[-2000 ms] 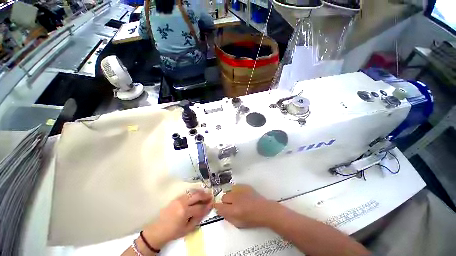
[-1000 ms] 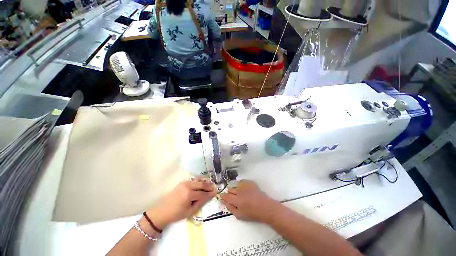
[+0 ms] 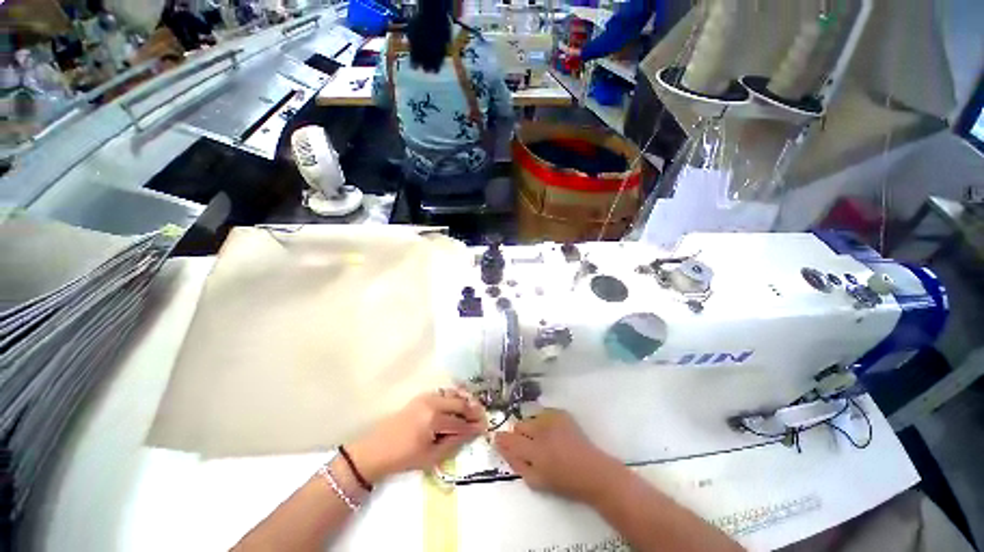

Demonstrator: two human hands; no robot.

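Observation:
The beige panel [image 3: 291, 345] lies flat on the white table, left of the needle. Its right part runs beneath the sewing machine head [image 3: 691, 334]. My left hand [image 3: 432, 431] is at the panel's near right corner, fingertips pinched just in front of the presser foot area [image 3: 505, 397]. My right hand [image 3: 550, 453] is just right of it, fingertips close together near the needle. The fingers hide what they pinch; a small piece of edge or thread between them is too small to tell.
A fanned stack of panels [image 3: 76, 323] stands at the left. Yellow tape [image 3: 440, 518] runs on the table before the needle. A small white fan [image 3: 324, 173], a red-rimmed bin [image 3: 572, 183] and a seated person [image 3: 442, 108] are behind the machine. Thread cones [image 3: 712, 54] hang above.
The camera view has shifted, so the scene sits lower and farther right. Both hands remain near the needle. The panel's near edge looks slightly farther from me relative to the hands.

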